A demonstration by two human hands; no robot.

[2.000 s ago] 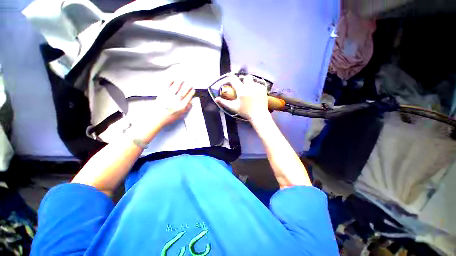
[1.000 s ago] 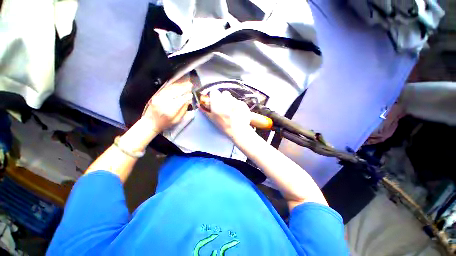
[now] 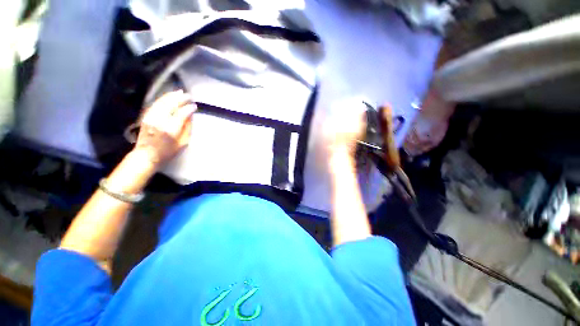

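Note:
The garment piece lies pale side up against the blue shirt front, with black bands across it and a black edge along its right and near sides. My left hand is at its left part, fingers bent on the cloth. My right hand is blurred, right of the garment. The iron is just right of that hand, near the table's right side. Its orange-brown handle shows with no fingers around it. Blur hides the right fingers and whether they touch the iron.
The pale lilac table cover extends behind and right of the garment. A dark hose runs from the iron to the lower right. Pinkish cloth hangs at the right edge, and a long pale roll-like shape is at upper right.
The iron has moved right, off the garment, and its handle is uncovered. My right hand has moved right too. My left hand has stayed at the garment's left part. The view has shifted.

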